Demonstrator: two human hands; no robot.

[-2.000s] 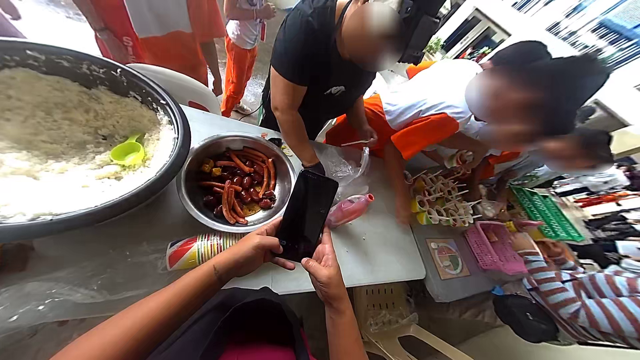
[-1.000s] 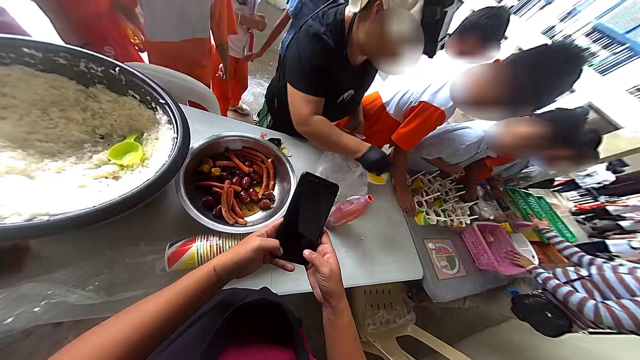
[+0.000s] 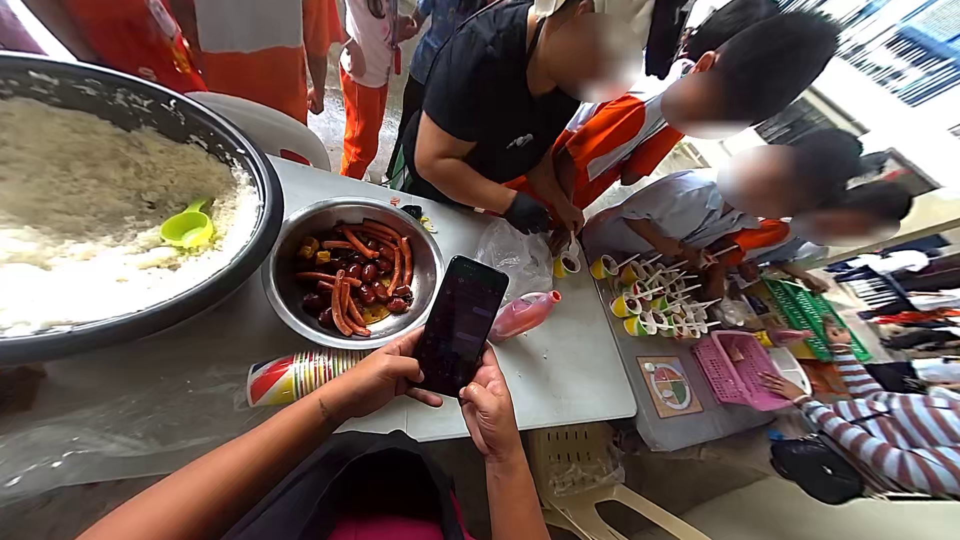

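Both of my hands grip a dark smartphone (image 3: 460,326), upright over the table. My left hand (image 3: 390,375) is on its lower left edge, my right hand (image 3: 487,405) on its lower right edge. Faint shapes show on its screen. Just left of the phone is a steel bowl (image 3: 281,296) of sausages (image 3: 341,304). A stack of paper cups (image 3: 300,375) in clear plastic lies beside my left hand. To the right of the phone lies a bottle of pink liquid (image 3: 523,315), partly hidden by it.
A large pot (image 3: 276,195) of rice with a green scoop (image 3: 187,227) stands at left. Across the table (image 3: 585,375), a person's black-gloved hand (image 3: 527,214) is near a plastic bag (image 3: 514,251). Filled cups (image 3: 637,322), a pink basket (image 3: 731,367) and several people are at right; a plastic chair (image 3: 577,465) stands below.
The co-worker's gloved hand, lower beside the plastic bag a second ago, has drawn back toward the table's far edge. A filled cup with a spoon now shows there. My hands still hold the phone.
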